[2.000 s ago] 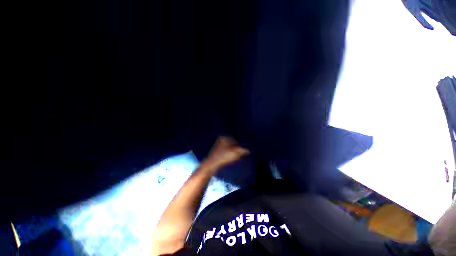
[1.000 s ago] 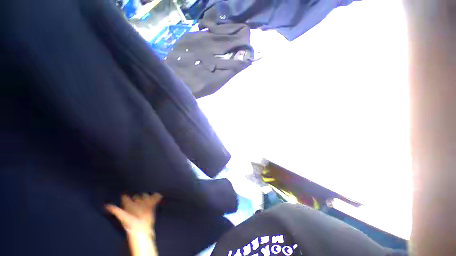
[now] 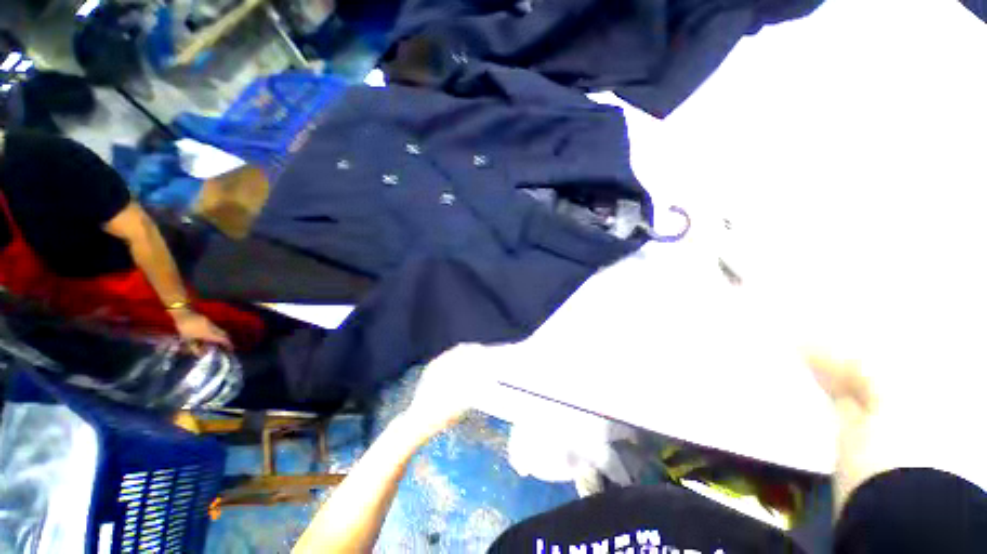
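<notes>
A dark navy double-breasted coat lies on the white table, its shiny buttons facing up. A hanger hook sticks out at its collar, pointing right. My left hand is at the table's near edge, just below the coat's lower part. It is washed out by glare, so its fingers and any hold do not show. My right hand is over the table at the right, blurred and overexposed; its fingers cannot be made out.
More dark garments lie at the table's far side. A small dark item is on the table. At left, a person in a black top and red garment reaches toward crinkled clear plastic. A blue crate and a wooden stool frame are lower left.
The large dark cloth that my left hand was against has left the view. My left hand is now by the table edge. The view now takes in the coat with hook and the other person.
</notes>
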